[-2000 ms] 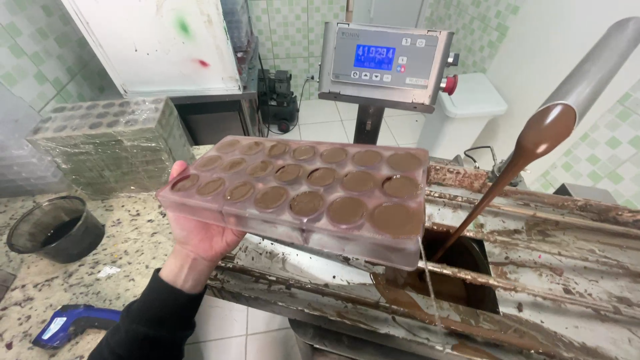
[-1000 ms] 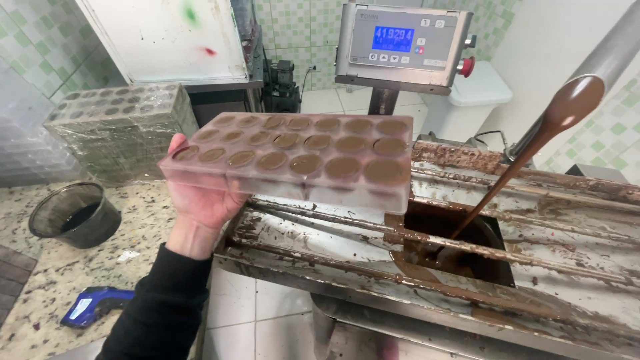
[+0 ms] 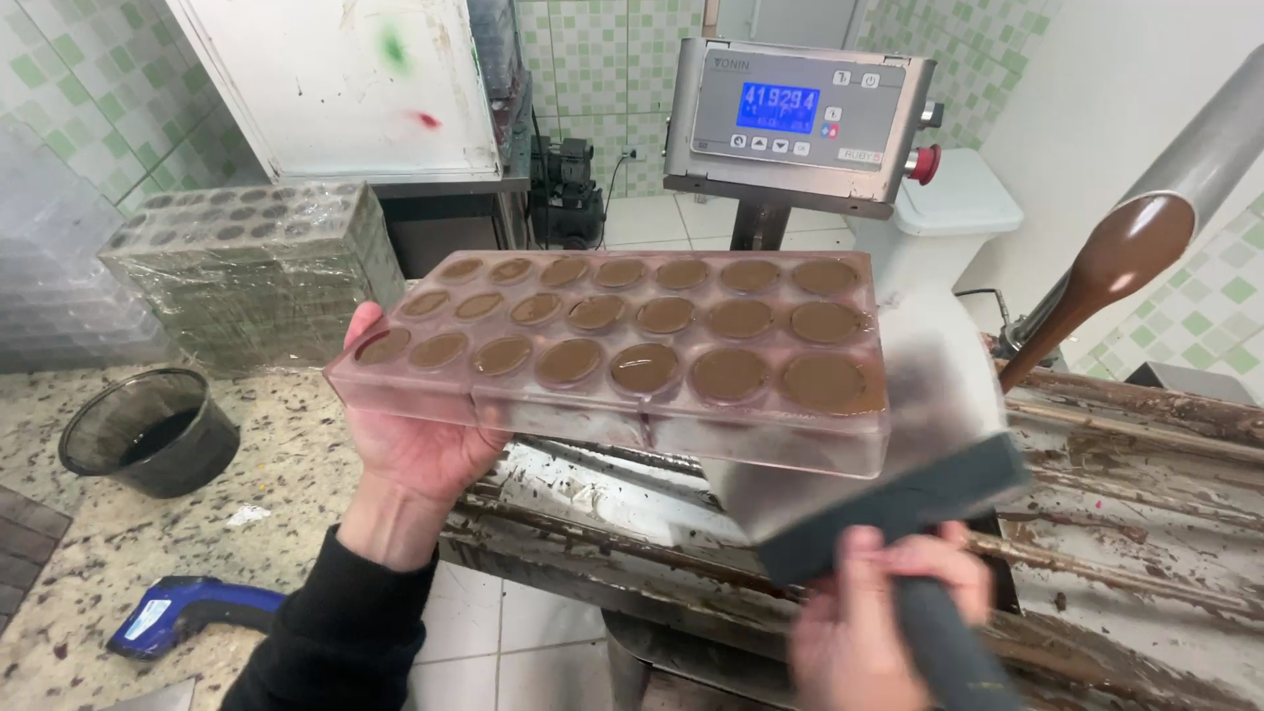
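Observation:
My left hand (image 3: 425,444) holds up a clear polycarbonate chocolate mould (image 3: 612,341) by its left end, palm beneath it. Its round cavities stand in three rows, filled with brown chocolate, with smears near the right edge. My right hand (image 3: 879,612), blurred, is closed round the dark handle of a wide scraper (image 3: 899,504). The scraper's broad blade is at the mould's right end, partly behind it; whether they touch I cannot tell. Melted chocolate runs from a metal spout (image 3: 1136,247) at the right. The chocolate-smeared metal rails (image 3: 1136,563) lie below; the scraper and right hand hide most of the vat opening.
On the speckled stone counter (image 3: 286,513) are a dark plastic bowl (image 3: 148,434), a blue infrared thermometer (image 3: 197,612) and a wrapped stack of moulds (image 3: 257,276). Behind the mould stands a control panel (image 3: 790,118). A white bin (image 3: 958,197) is at the back right.
My right hand has come into view at the lower right with the scraper, near the mould's right end. The left hand still holds the mould.

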